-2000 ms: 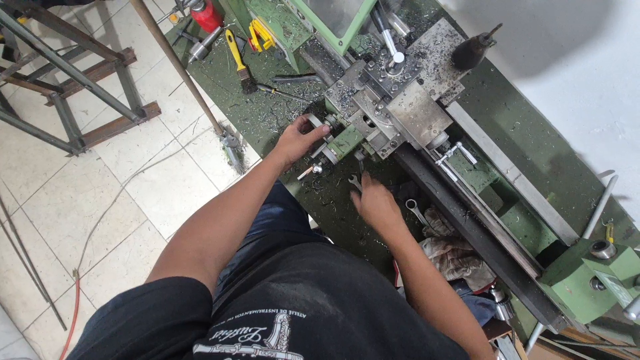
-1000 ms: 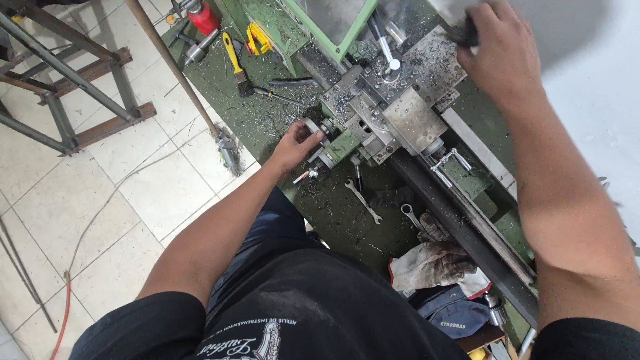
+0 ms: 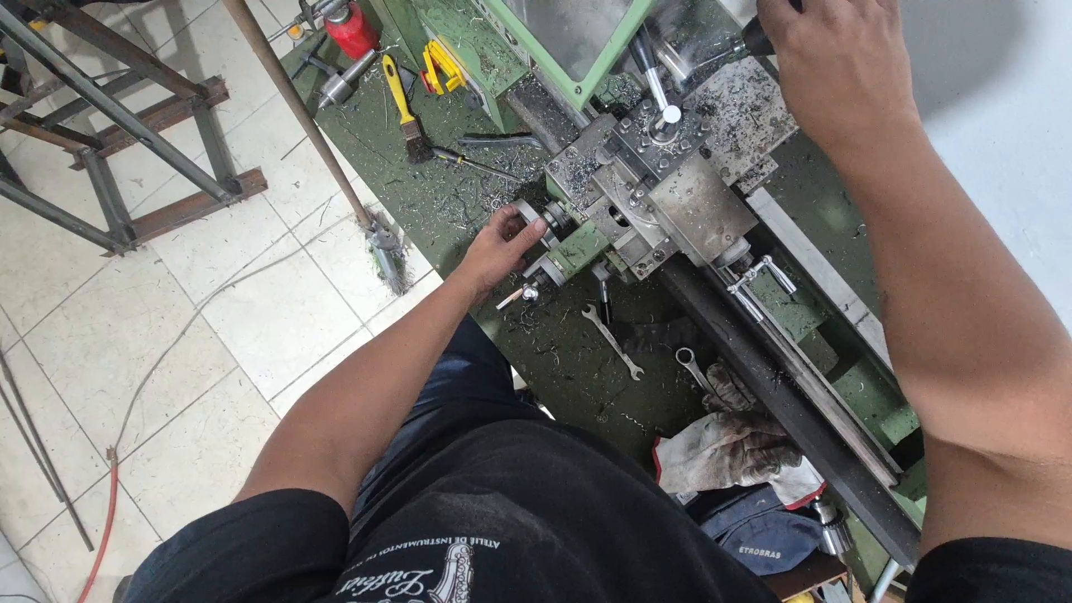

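My left hand grips the carriage handwheel at the near side of a green metalworking lathe. At the upper right, my right hand is closed on a dark oil can, whose thin spout points left over the cross slide. Metal chips cover the slide plate and lie around the tool post with its ball-ended lever. The tool slide's crank handle sits to the right. An open-end wrench and a ring wrench lie in the chip tray below.
A yellow-handled brush, a screwdriver and a red container lie at the upper left. Stained work gloves and a dark blue cap are at the lower right. A broom and steel frame stand left.
My right hand has gone from the open-end wrench up to the dark oil can and brought its spout over the slide. The wrench now lies in the tray. My left hand stays at the handwheel.
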